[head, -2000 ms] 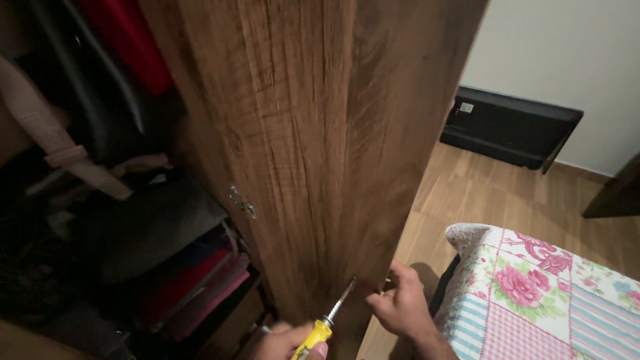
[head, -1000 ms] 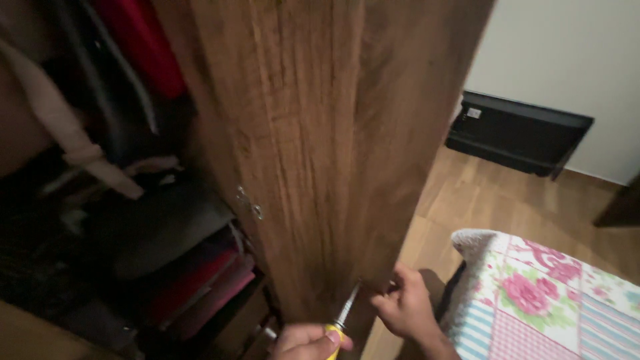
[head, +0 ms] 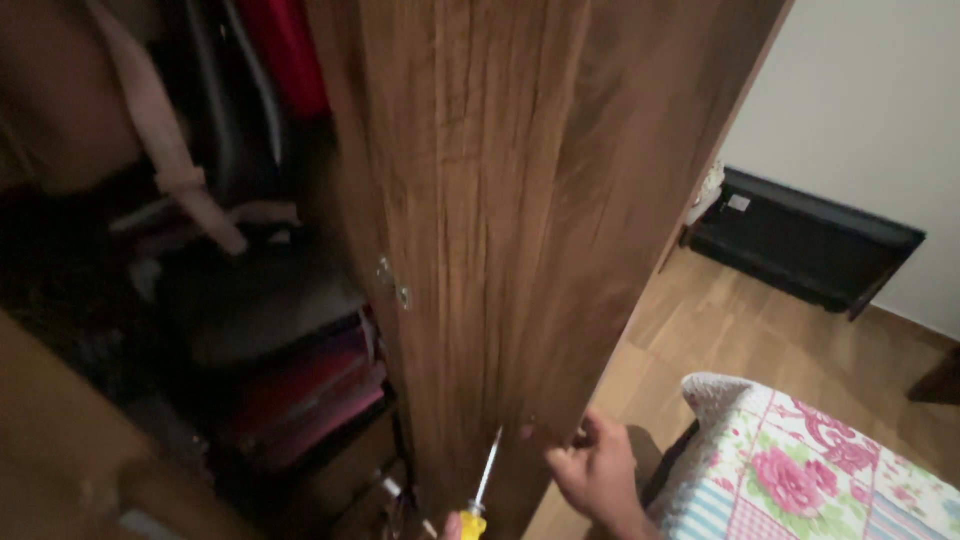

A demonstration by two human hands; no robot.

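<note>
My left hand [head: 453, 526] shows only as a fingertip at the bottom edge, closed on the yellow handle of a screwdriver [head: 486, 472]. The screwdriver's metal shaft points up, its tip close to the inner face of a brown wooden wardrobe door [head: 495, 225]. To the right, my right hand [head: 596, 465] is at the door's outer edge with its fingers curled; whether it pinches something small is unclear. A small pinkish spot [head: 527, 431] shows on the door between the tip and the fingers. A metal hinge [head: 394, 283] sits on the door's left side.
Folded clothes [head: 300, 405] and a hanging pale strap [head: 169, 150] fill the dark wardrobe at left. At lower right is a bed with a floral patchwork cover [head: 795, 472]. A black panel-like object [head: 795, 247] leans by the wall above the wooden floor [head: 675, 337].
The left hand and screwdriver have moved lower, mostly out of the frame. The right hand remains by the door edge.
</note>
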